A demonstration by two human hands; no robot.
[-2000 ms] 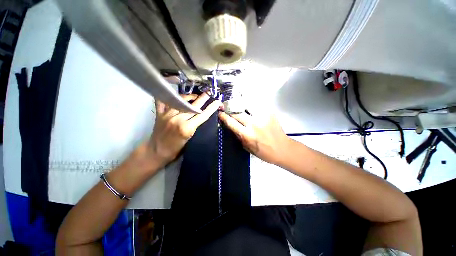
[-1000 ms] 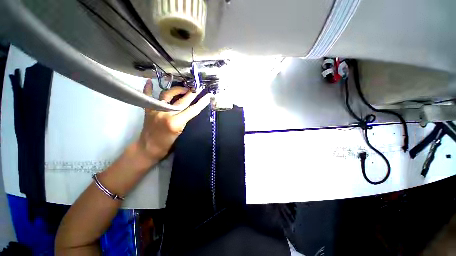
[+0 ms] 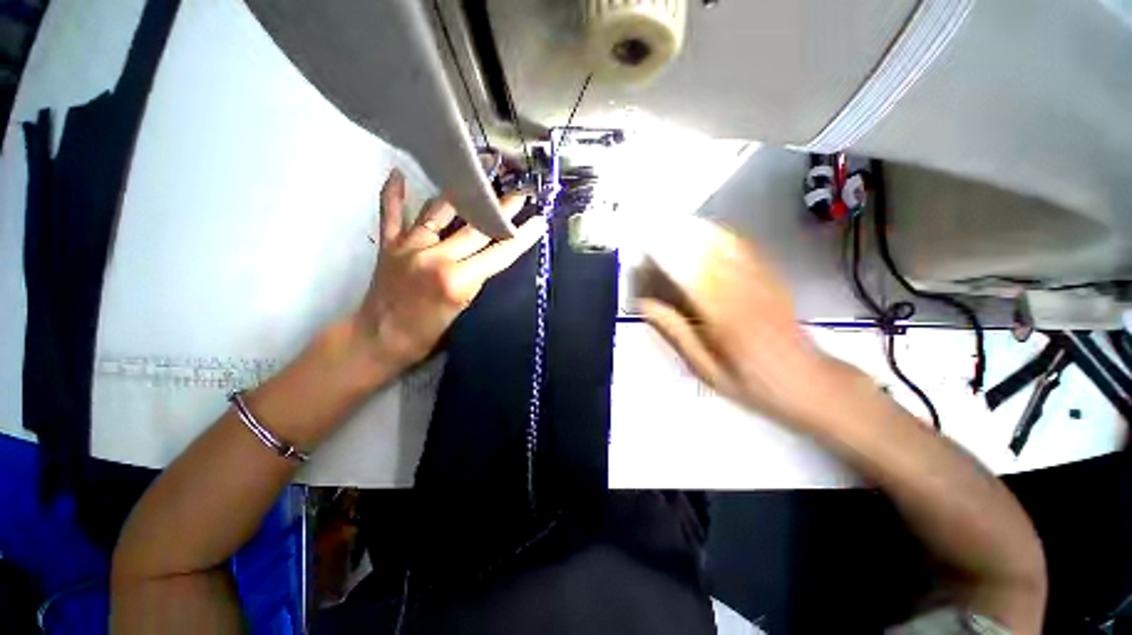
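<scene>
A black fabric panel lies under the presser foot and needle and hangs over the table's near edge. A dotted whitish zipper chain or tape runs down it. My left hand lies on the panel's upper left part, fingertips beside the presser foot, fingers spread, not gripping. My right hand is blurred, just right of the panel and apart from it; its fingers point toward the needle, and whether it holds anything cannot be told.
The white sewing machine head spans the top. Black fabric strips lie at left, above a blue crate. Small red and white snips (?), black cord and dark sticks are at right.
My right hand, out of the work area one second ago, is back beside the panel. My left hand stays by the presser foot. The camera view has shifted.
</scene>
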